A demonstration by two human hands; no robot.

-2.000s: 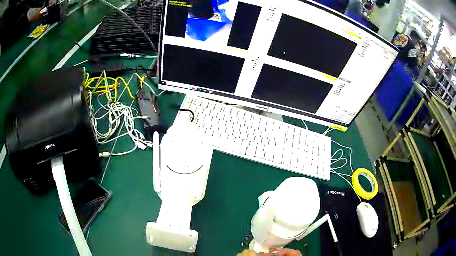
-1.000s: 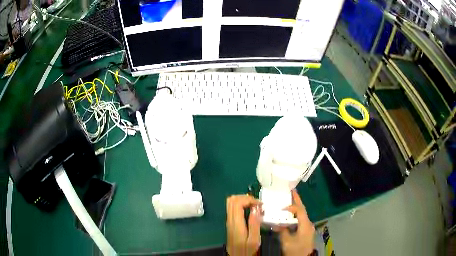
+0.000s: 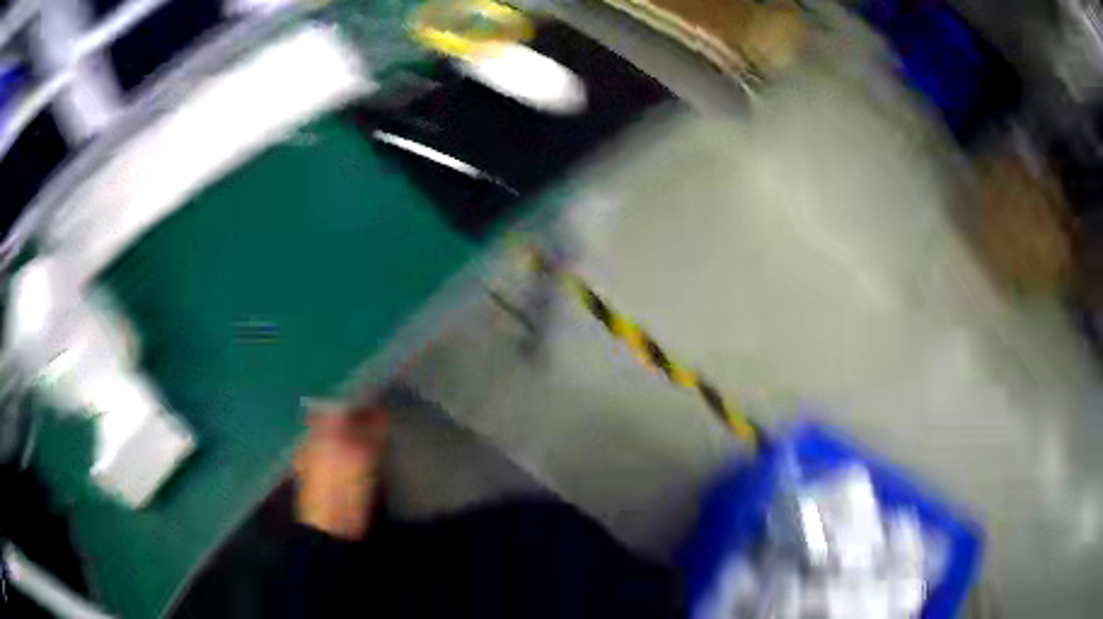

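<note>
One white security camera point(image 3: 109, 387) lies on the green mat at the left, blurred, its flat foot towards the lower right. A single hand, which I take as my left hand point(image 3: 345, 472), is at the mat's front edge, small and blurred; its grip cannot be made out. A dark sleeve or clothing fills the bottom middle. My right hand cannot be seen. A blue crate point(image 3: 962, 544) at the lower right holds several blurred white items point(image 3: 835, 538) that look like cameras.
The white keyboard point(image 3: 212, 151) crosses the upper left. The yellow tape roll point(image 3: 478, 27), white mouse point(image 3: 529, 76) and a thin white pen point(image 3: 426, 154) are at the top, on or by the black pad. Yellow-black floor tape point(image 3: 653, 351) runs towards the crate.
The view has swung right and down to the floor and crate. The camera that both hands held on the mat is no longer there. Only one hand shows now.
</note>
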